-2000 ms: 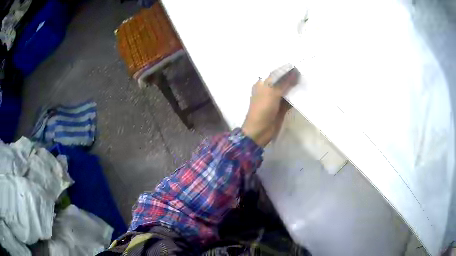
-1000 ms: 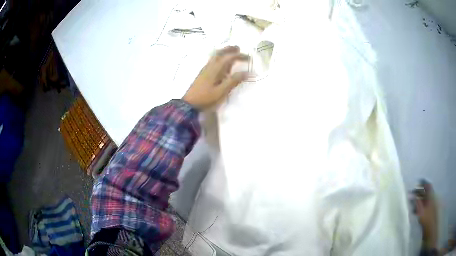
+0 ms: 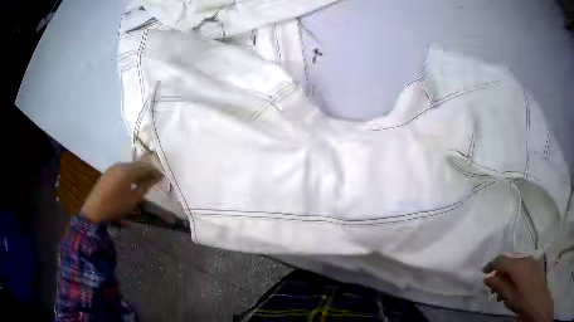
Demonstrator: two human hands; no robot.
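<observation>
An off-white jacket or jacket shell [image 3: 252,170] with thin dark double seam lines lies spread over the table in front of me. A curved neck-like opening shows at its far middle edge. My left hand [image 3: 126,188] is at the garment's left edge, blurred, fingers bent; whether it grips the cloth cannot be told. My right hand [image 3: 517,283] is at the lower right, by the garment's near right part, fingers curled; any hold on cloth or a small object cannot be told.
The pale table [image 3: 371,56] shows beyond the garment, with small dark marks on it. A brown slatted stool [image 3: 75,179] stands at the left, under the table's edge. Speckled grey floor [image 3: 163,277] and my dark checked clothing [image 3: 327,299] show below.
The garment now lies spread wide across the table, with its seams and opening showing. My left hand has moved left and down to its edge. My right hand shows more fully at the lower right.
</observation>
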